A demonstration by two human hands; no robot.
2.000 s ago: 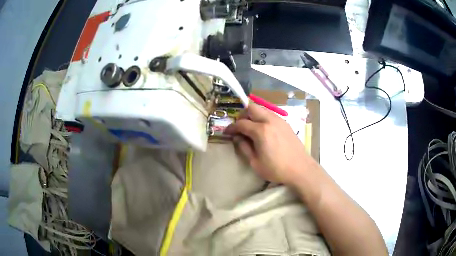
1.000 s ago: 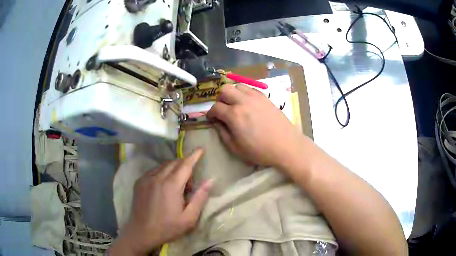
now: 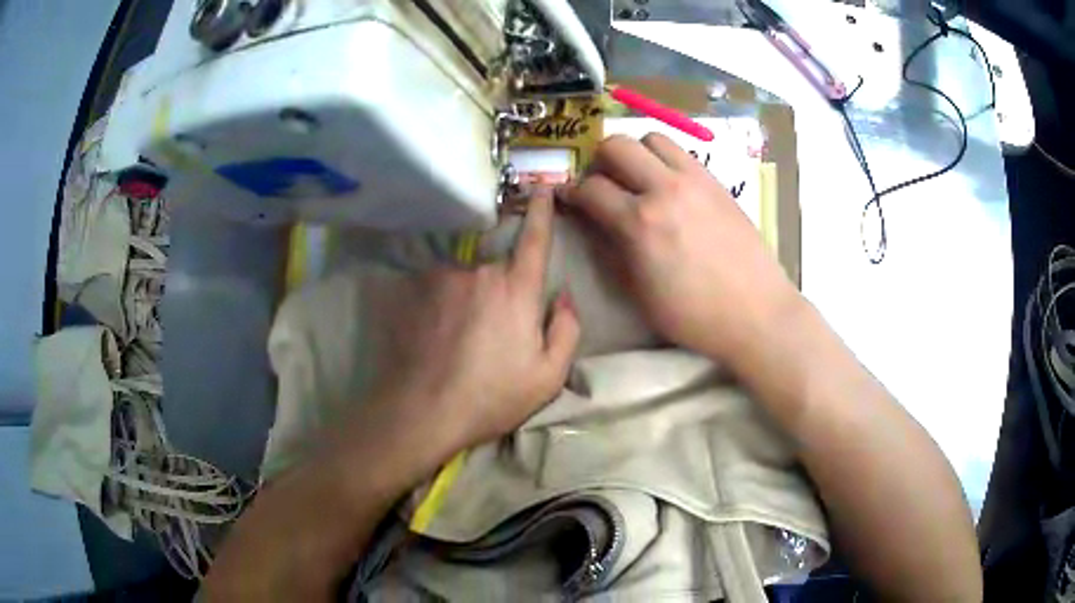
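Observation:
A khaki garment lies under both hands, its top edge at the yellow-brown clamp frame with handwriting. A white and reddish strip shows in the frame's slot. My left hand lies on the cloth, index finger pointing at the slot's lower edge. My right hand has its fingers bent at the slot's right end, pinching the cloth edge; the fingertips are partly hidden. Yellow tape runs down the cloth, partly under my left hand. A toothed zip shows in the lower folds.
The white machine head is at upper left. A pink-red stick lies above the board. Pink-handled snips and a black cord lie at upper right. Beige garments with straps hang at left; more straps are at right.
My left hand has come in since the oldest frame and moved up to the slot. My right hand stays near the slot. The view has shifted, and the zip now shows.

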